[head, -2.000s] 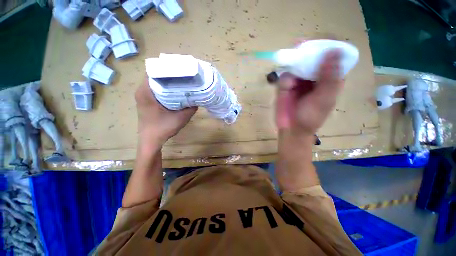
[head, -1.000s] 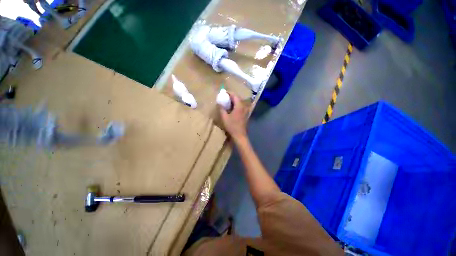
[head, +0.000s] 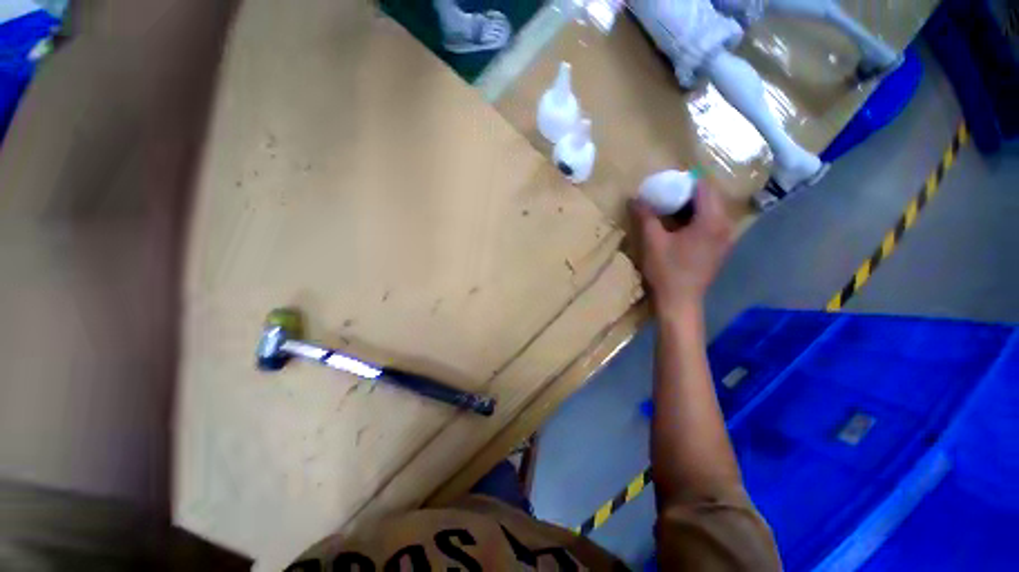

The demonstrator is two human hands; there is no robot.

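Note:
My right hand [head: 684, 248] is closed around a white glue bottle [head: 667, 192] with a greenish tip, at the table's right edge. A mallet [head: 374, 371] lies on the cardboard, its yellow-green and silver head to the left and its black handle to the right. A large blurred shape like my left arm [head: 89, 279] fills the left side. My left hand cannot be made out.
Two more white bottles [head: 565, 123] are beyond my right hand. Grey-white leg parts [head: 732, 78] lie at the upper right. A sandalled foot [head: 475, 28] shows over the green belt. Blue crates [head: 849, 413] stand below right.
The view has shifted, putting the mallet and bottles elsewhere in the picture. My right hand still holds the bottle at the edge. The blurred legs at left are gone; a blurred arm-like shape now fills that side.

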